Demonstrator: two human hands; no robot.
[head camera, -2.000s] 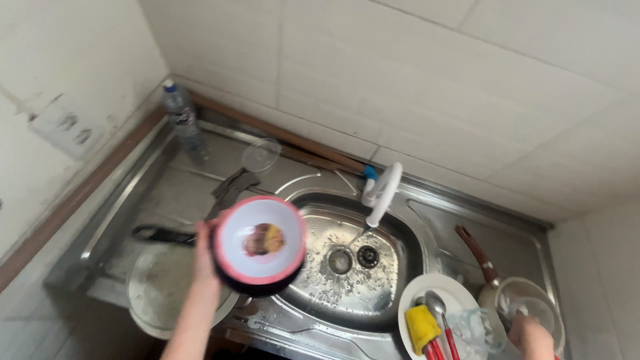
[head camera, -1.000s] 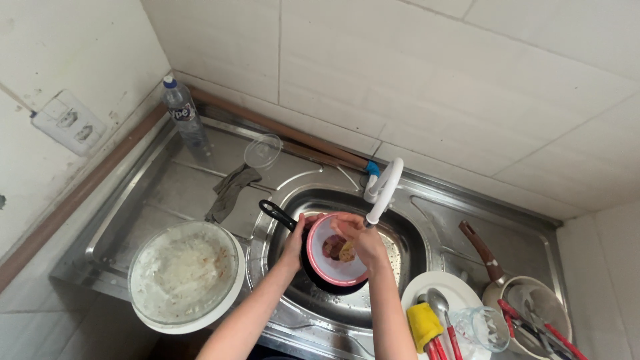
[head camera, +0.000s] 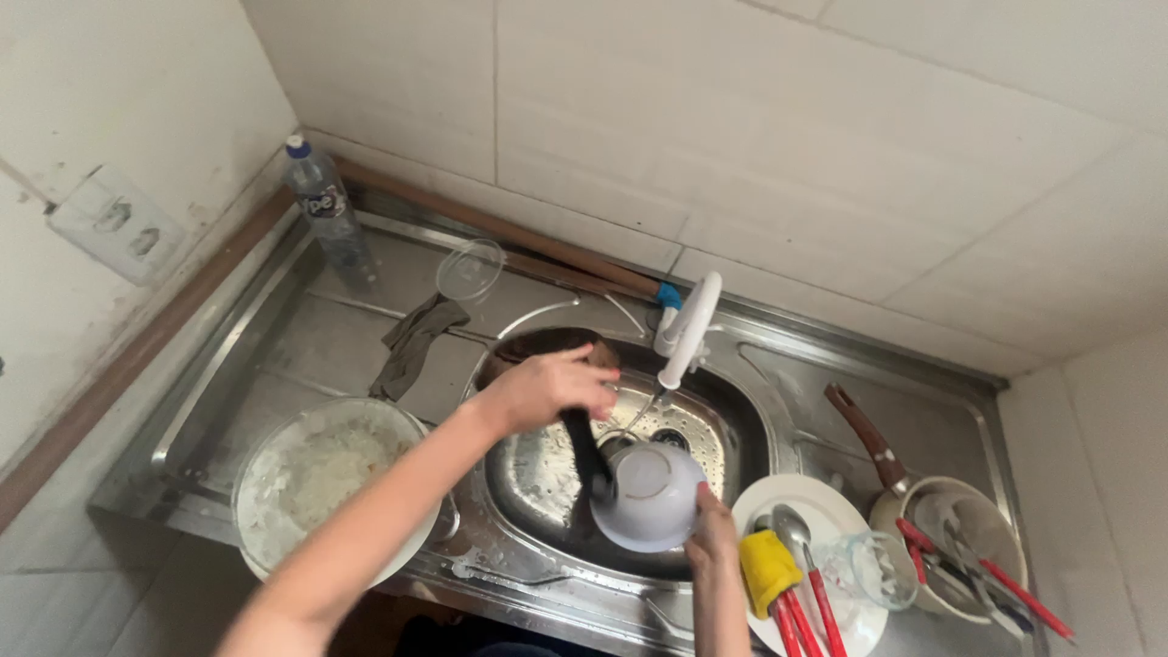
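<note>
My left hand (head camera: 552, 388) is over the sink basin (head camera: 538, 474), its fingers around the end of a black handle (head camera: 586, 447). That handle slants down to the side of a pale bowl (head camera: 650, 497); the pan it belongs to is mostly hidden. My right hand (head camera: 712, 529) grips the bowl's right rim, and the bowl is tipped with its underside facing the camera. Just behind them, a thin stream of water falls from the white faucet (head camera: 692, 333) into the basin.
Left: a large round dish (head camera: 333, 484), a dark cloth (head camera: 415, 347), a clear lid (head camera: 470, 270) and a plastic bottle (head camera: 324, 201). Right: a white plate (head camera: 812, 493) holding a yellow sponge (head camera: 769, 570), red-handled utensils and a glass (head camera: 867, 570), beside a brown-handled pan (head camera: 949, 511) with more utensils.
The bowl, upright between both hands a second ago, is now tipped over with its underside in view. The black handle has swung from the upper left to the bowl's left side.
</note>
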